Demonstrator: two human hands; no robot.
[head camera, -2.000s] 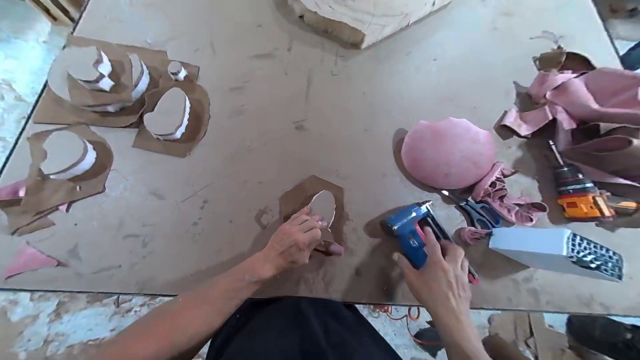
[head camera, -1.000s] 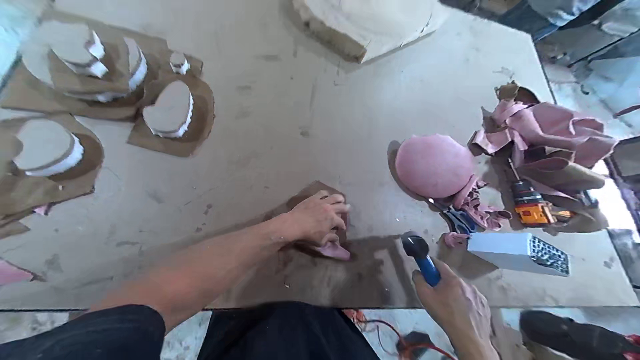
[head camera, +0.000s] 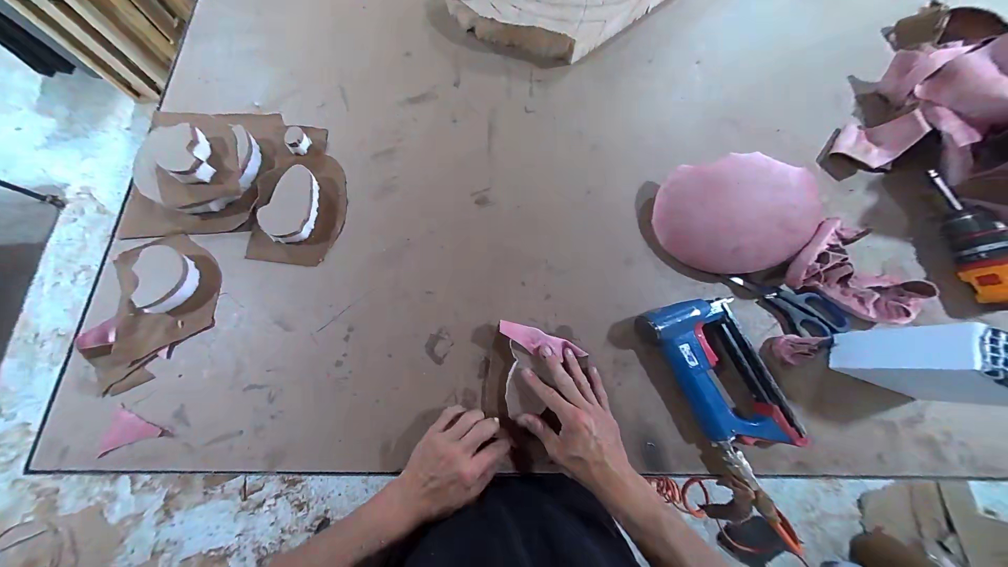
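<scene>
A small piece of leather (head camera: 535, 337), pink on its upturned edge, lies near the table's front edge, folded over a pale flat shape (head camera: 521, 390). My right hand (head camera: 579, 417) presses on the folded edge with its fingertips. At the piece's lower left, my left hand (head camera: 459, 455) has its fingers curled; whether they pinch the leather is hidden. To the right, a blue pneumatic staple gun (head camera: 701, 370) lies on the table, away from both hands. Beyond it are scissors (head camera: 803, 311) and a rounded pink leather-covered pad (head camera: 736, 213).
Foam-backed shapes on brown leather (head camera: 291, 205) lie at the left. A thick wooden slab (head camera: 535, 31) is at the far edge. To the right are a cordless drill (head camera: 976, 244), pink leather scraps (head camera: 945, 102) and a white box (head camera: 906, 358). An orange air hose (head camera: 685, 496) hangs by the front edge.
My right hand, on the staple gun before, has let it go and moved left onto the leather piece. The staple gun now lies on the table. My left hand has shifted toward the table's front edge.
</scene>
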